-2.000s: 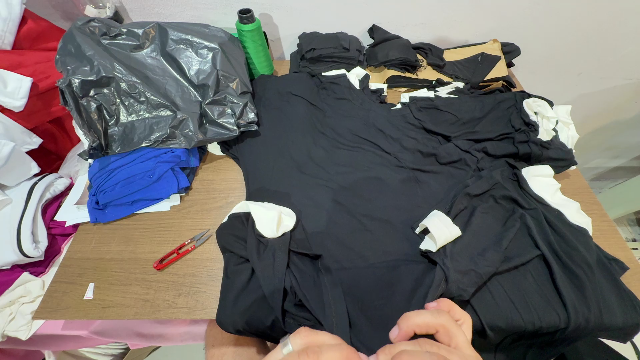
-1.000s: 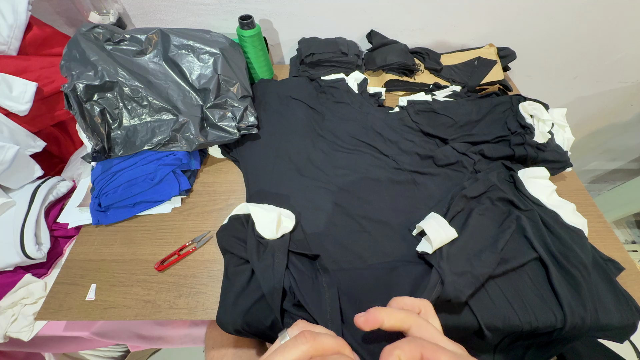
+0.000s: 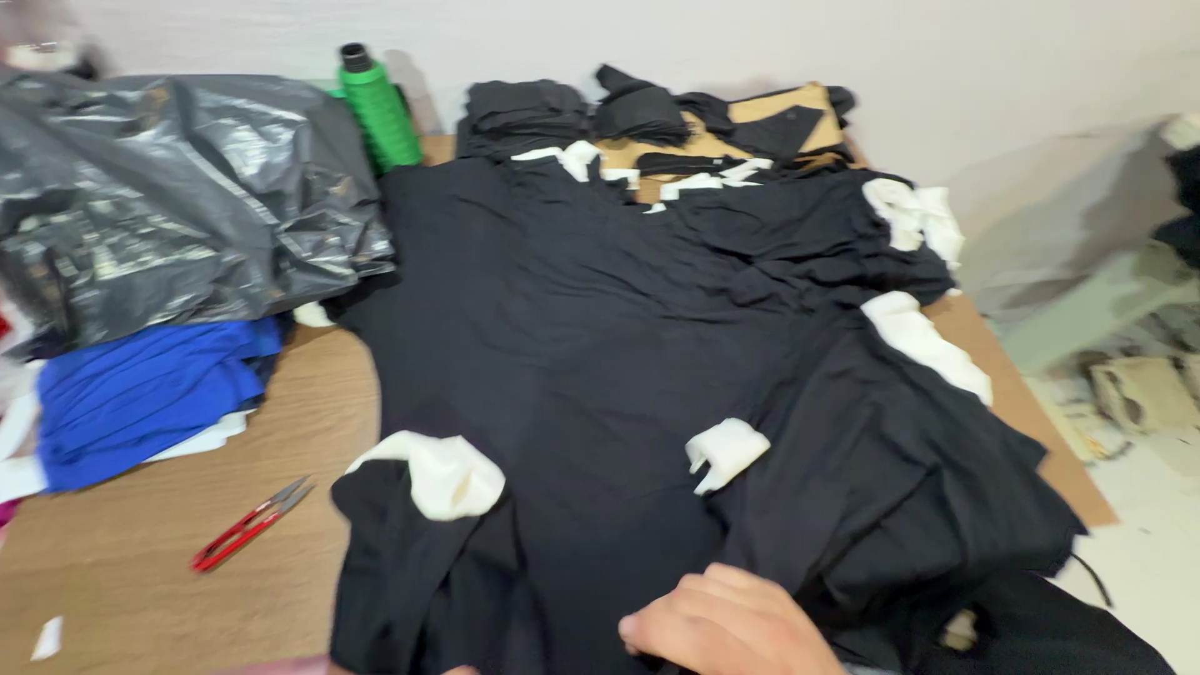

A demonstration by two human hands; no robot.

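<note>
Black fabric garment pieces (image 3: 581,366) lie spread over the wooden table. My right hand (image 3: 727,623) rests at the lower edge of the black fabric, fingers curled; whether it pinches the cloth cannot be told. Of my left hand, only a fingertip (image 3: 461,670) shows at the bottom edge, beside the black cloth. White fabric pieces stick out from the dark cloth, one (image 3: 455,478) above my left hand and one (image 3: 727,455) above my right. Red-handled thread snips (image 3: 251,527) lie on the wood at left.
A grey plastic bag (image 3: 187,197) sits on folded blue fabric (image 3: 155,398) at left. Behind it stands a green thread cone (image 3: 380,112). Folded black fabric (image 3: 525,112) and brown cardboard (image 3: 806,112) lie at the back. The table edge (image 3: 1012,384) runs along the right.
The view has shifted to the right. My left hand, seen earlier near my right one with a ring on it, has mostly dropped out of the frame.
</note>
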